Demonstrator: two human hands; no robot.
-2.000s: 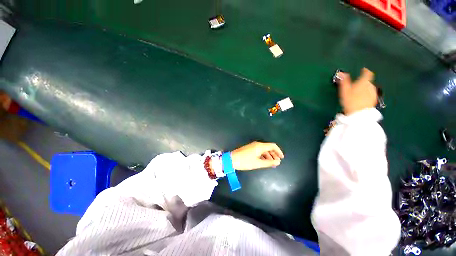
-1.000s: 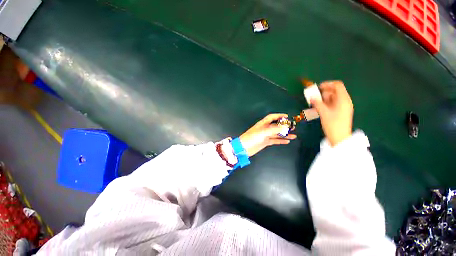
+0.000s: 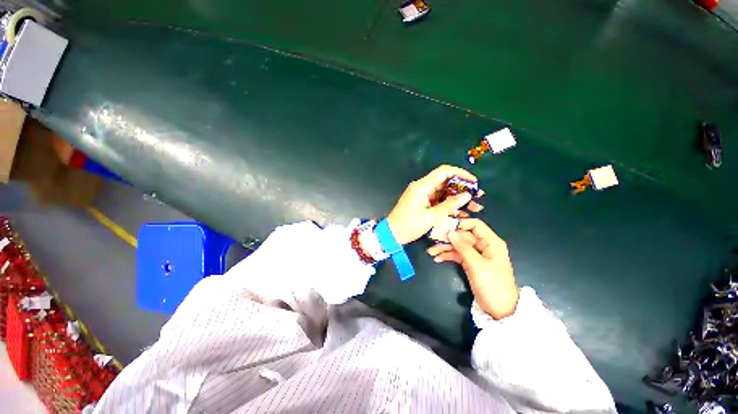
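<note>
My left hand (image 3: 425, 204) holds a small dark watch case (image 3: 460, 190), its open side up with white and orange bits showing. My right hand (image 3: 483, 260) pinches a small pale square display module (image 3: 444, 229) just below the case, close to my left thumb. Whether module and case touch is hard to tell. Two loose pale modules with orange tails lie on the green surface, one beyond my hands (image 3: 501, 141) and one further right (image 3: 603, 177). A blue strap (image 3: 395, 249) is on my left wrist.
A partly assembled unit (image 3: 413, 10) lies at the top. A dark clamped unit (image 3: 711, 145) lies at the right. A heap of metal clips (image 3: 712, 352) is at the lower right. A grey-white box (image 3: 34, 63) stands at the upper left, a blue stool (image 3: 171, 267) below it.
My right hand has drawn in to my left hand with a pale module. A second loose module now lies further right. The view has shifted, and the red tray has mostly left it.
</note>
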